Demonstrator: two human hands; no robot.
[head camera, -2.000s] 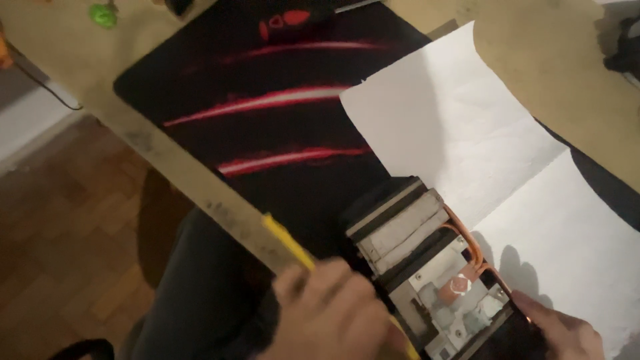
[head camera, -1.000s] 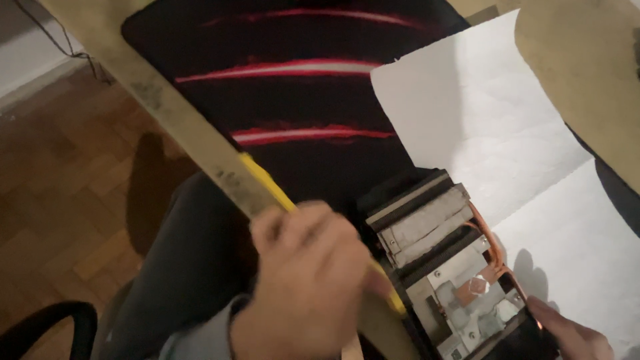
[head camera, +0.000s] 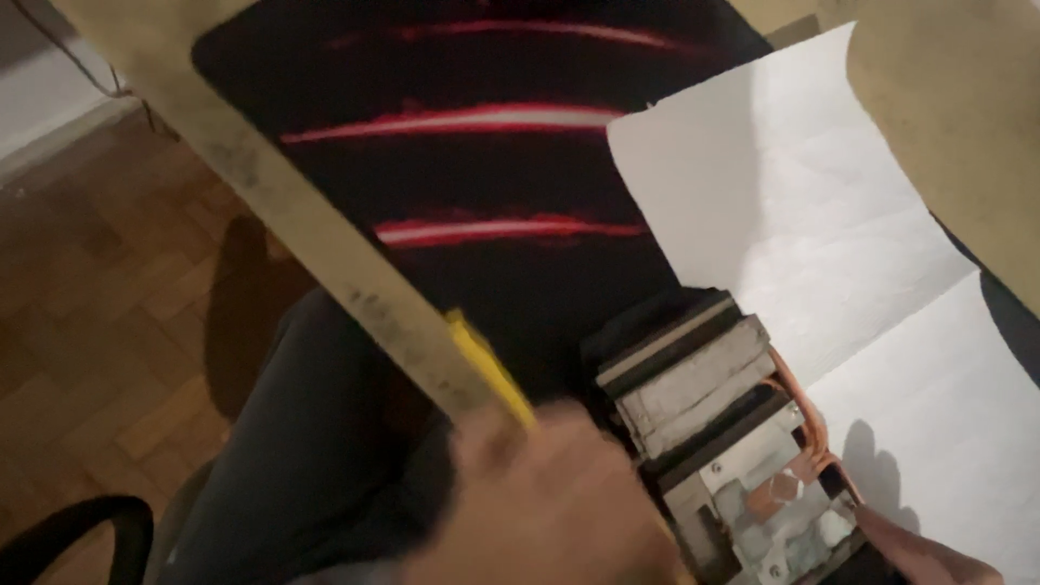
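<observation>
A metal heatsink (head camera: 691, 390) with copper heat pipes (head camera: 800, 406) and a copper contact plate (head camera: 780, 491) lies at the lower right, over the black mat and white paper. Whitish-grey residue covers parts of its plate and pads. My left hand (head camera: 552, 496), blurred, is closed around a yellow stick-like tool (head camera: 491, 366) along the heatsink's left side. The tool's kind and its lower end cannot be told. My right hand (head camera: 926, 548) holds the heatsink's right edge near the bottom, partly cut off by the frame.
A black mat with red streaks (head camera: 504, 179) lies on the tan table (head camera: 325, 252). White paper (head camera: 877, 244) spreads beyond the heatsink. Left of the table edge are my leg (head camera: 301, 455), a black curved chair part (head camera: 89, 512) and the parquet floor (head camera: 106, 325).
The view has shifted; the red and black screwdriver seen at the top two seconds ago is out of frame. My left hand still holds the yellow tool, and my right hand remains at the heatsink's edge.
</observation>
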